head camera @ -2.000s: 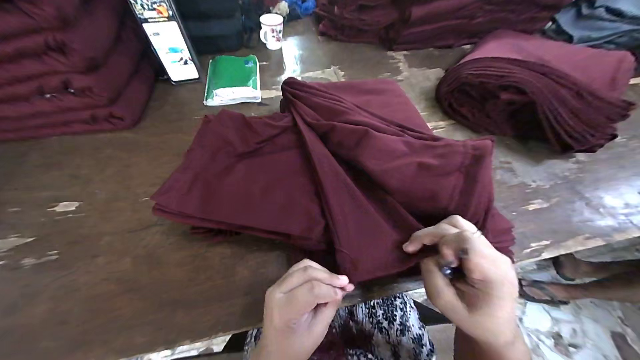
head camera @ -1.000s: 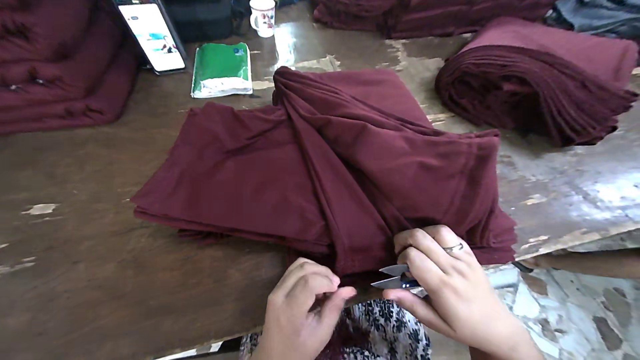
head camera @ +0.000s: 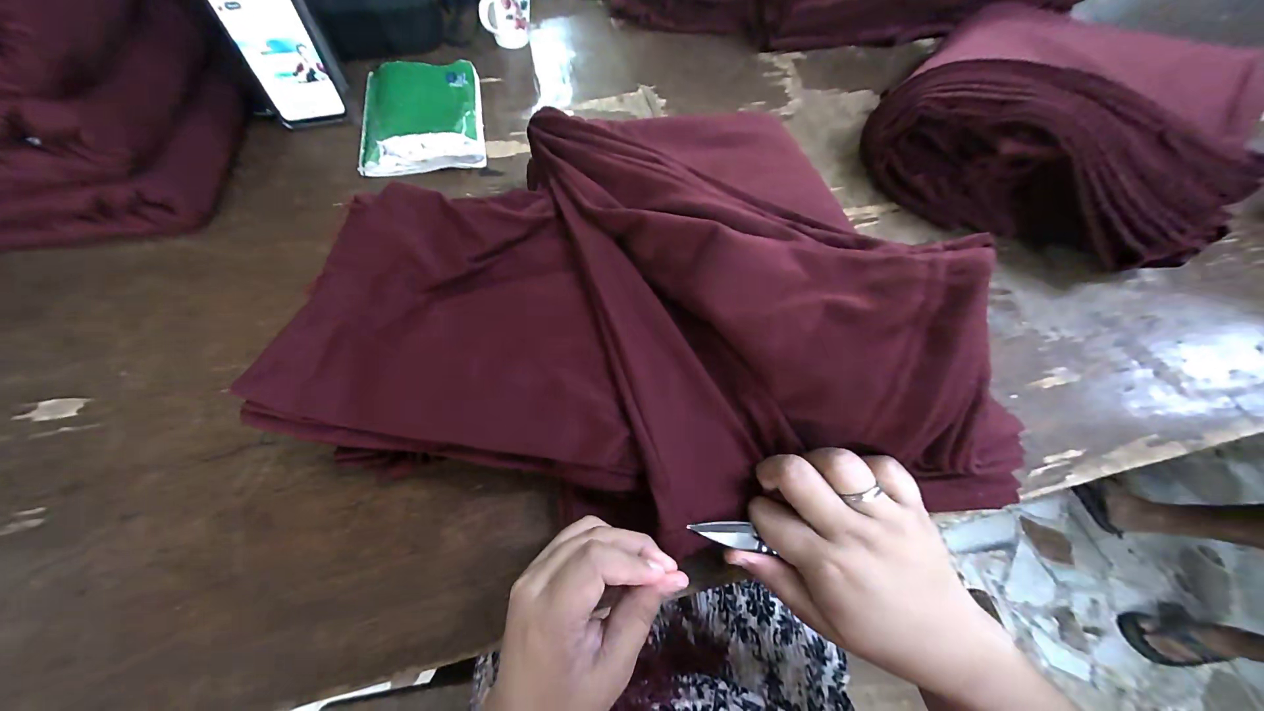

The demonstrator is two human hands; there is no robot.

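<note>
A pile of maroon fabric pieces [head camera: 474, 326] lies on the wooden table, its upper layers gathered in folds that fan out from a peak at the back. My right hand [head camera: 849, 553], with a ring on one finger, grips small thread snips [head camera: 729, 535] at the pile's front edge. Their pointed blades are together and aim left, toward my other hand. My left hand [head camera: 597, 592] is just left of the blade tip, thumb and forefinger pinched together. Whether a thread or a bit of cloth is between those fingertips cannot be made out.
A rolled stack of maroon fabric [head camera: 1047, 148] lies at the back right, and a tall maroon stack [head camera: 109, 128] at the left. Behind the pile are a green packet [head camera: 423, 117], an upright phone [head camera: 281, 59] and a mug [head camera: 507, 22]. Another person's sandalled feet [head camera: 1175, 632] show at the right.
The snips, barely visible in my right hand at first, were turned to the left with blades spread one second ago. Their blades are now together.
</note>
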